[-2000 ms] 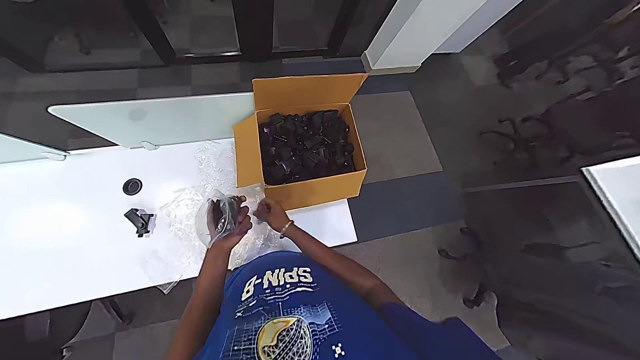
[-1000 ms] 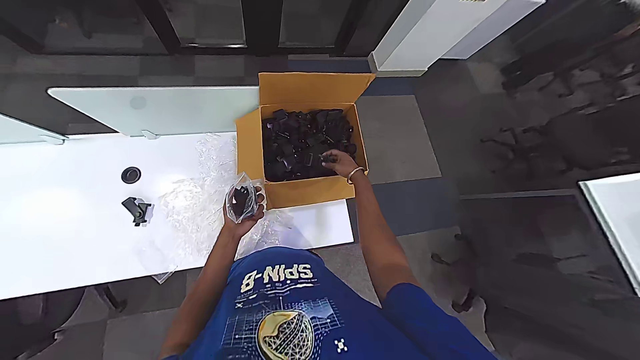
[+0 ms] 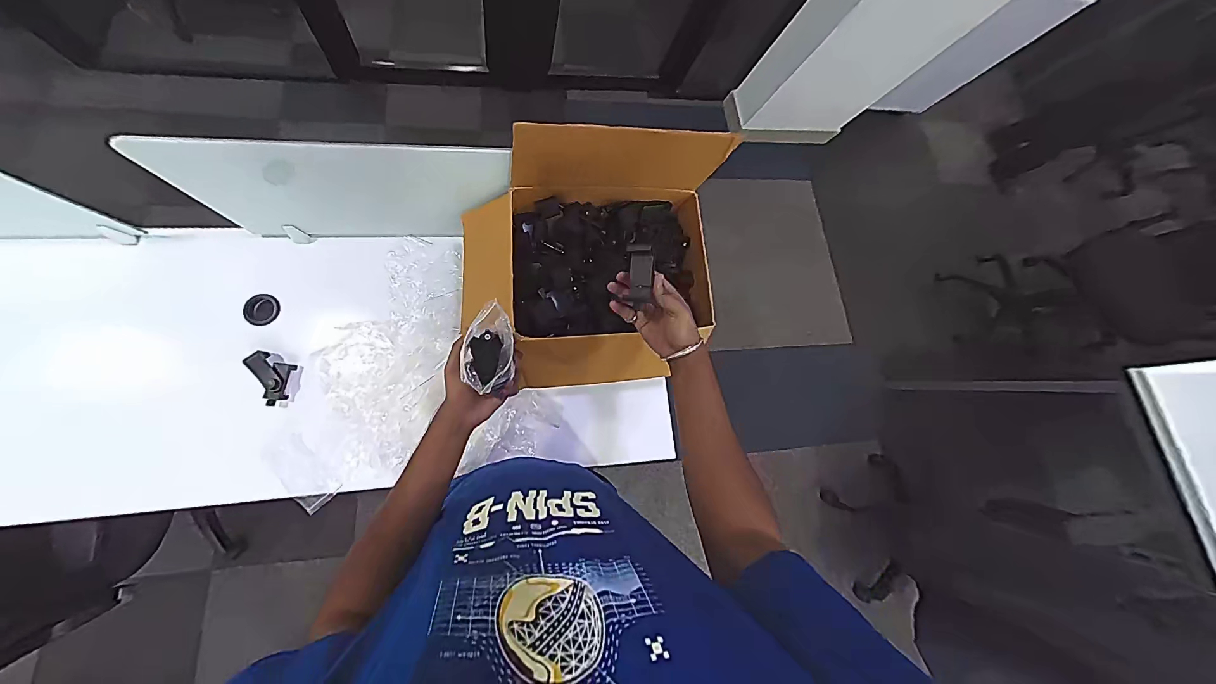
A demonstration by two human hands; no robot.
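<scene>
My left hand (image 3: 475,389) holds a clear plastic bag (image 3: 488,348) with a black part inside, left of an open cardboard box (image 3: 598,366). Over the box's right side, my right hand (image 3: 663,318) grips a black plastic bracket-like part (image 3: 641,274), held upright. Many similar black parts (image 3: 570,256) fill the box beneath it. Another black bracket-like part (image 3: 271,376) lies on the white table (image 3: 142,408), well left of my hands.
Crumpled clear plastic bags (image 3: 380,366) spread over the table left of the box. A round black desk grommet (image 3: 261,309) is in the tabletop. A pale divider panel (image 3: 332,185) runs along the far edge. Office chairs (image 3: 1007,294) stand at right.
My right hand has moved from beside the left hand to the box and now holds a black part above the others. The bagged part has stayed in my left hand.
</scene>
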